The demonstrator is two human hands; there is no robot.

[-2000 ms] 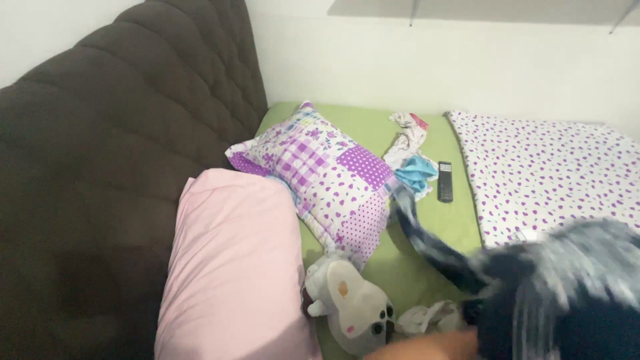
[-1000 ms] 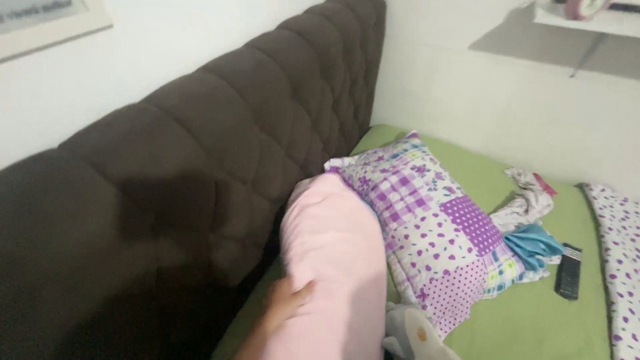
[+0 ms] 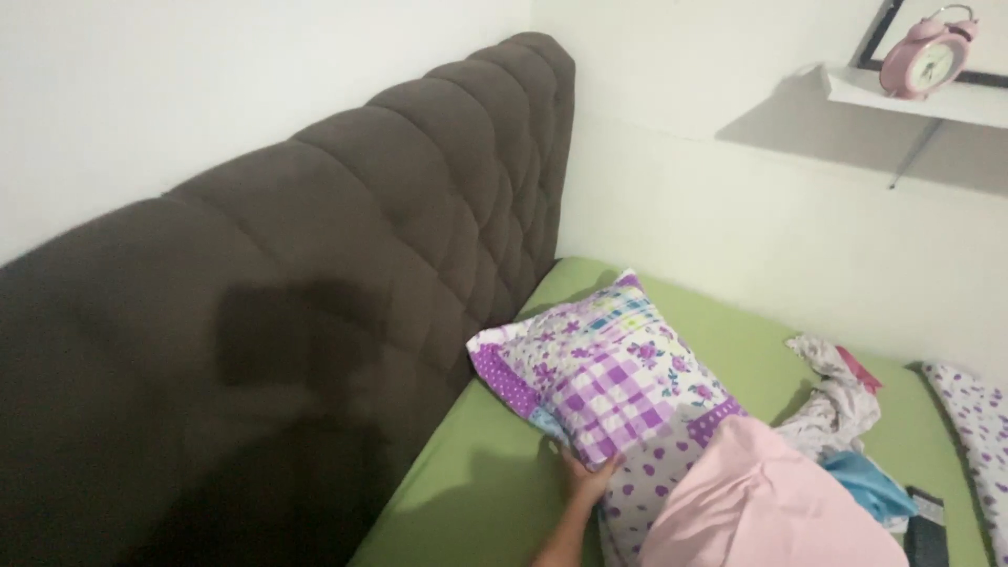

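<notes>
My left hand (image 3: 584,472) grips the near left edge of a patchwork pillow (image 3: 630,378) in purple and white, which lies on the green fitted sheet (image 3: 472,480) beside the headboard. A pink pillow (image 3: 776,504) covers the lower right part of the patchwork one. Of my right hand nothing shows; whether it holds the pink pillow cannot be seen.
A dark tufted headboard (image 3: 378,236) runs along the left. Right of the pillows lie a crumpled pale cloth (image 3: 835,405), a blue cloth (image 3: 870,484), a black remote control (image 3: 927,528) and a dotted fabric (image 3: 980,441). A pink alarm clock (image 3: 929,59) stands on a white wall shelf (image 3: 921,98).
The pink pillow has moved away from the headboard, onto the patchwork pillow. My left hand has gone from the pink pillow to the patchwork one.
</notes>
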